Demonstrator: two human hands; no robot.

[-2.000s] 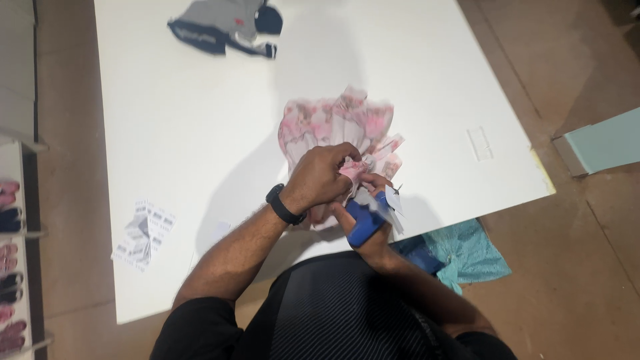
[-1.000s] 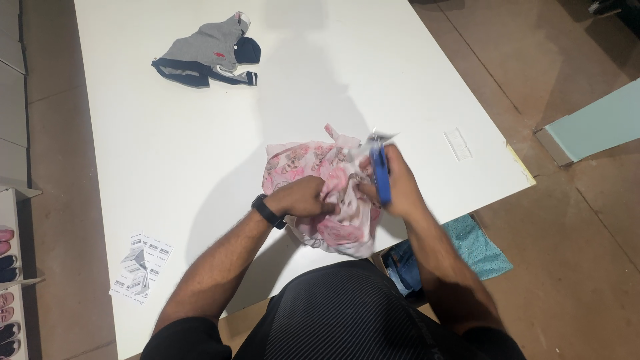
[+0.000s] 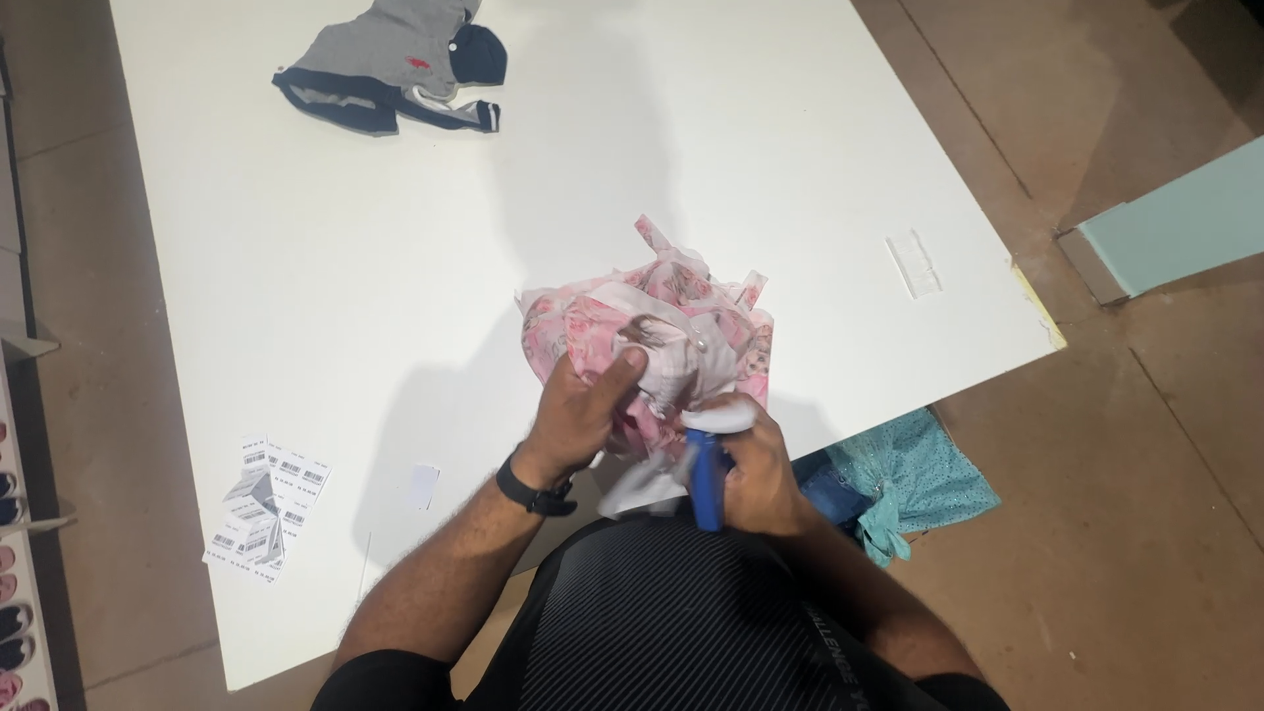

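A pink and white floral child's garment point(image 3: 681, 316) is bunched up over the near part of the white table, with thin straps at its far side. My left hand point(image 3: 583, 410), with a black wristband, grips its left part between thumb and fingers. In my right hand point(image 3: 750, 474) is a blue tool, likely a tagging gun point(image 3: 707, 484), at the garment's near right side. White tags or cloth, blurred, hang beside the tool; which, I cannot tell.
Printed label sheets point(image 3: 267, 509) and a small white tag point(image 3: 425, 487) lie at left. A grey and navy garment point(image 3: 395, 69) lies at the far left, clear plastic fasteners point(image 3: 913, 265) at right. Teal clothing point(image 3: 918, 474) is beyond the near right edge.
The right hand with the blue tool has come down from the garment's upper right to its near side. The garment has been turned and bunched differently, with its straps now showing.
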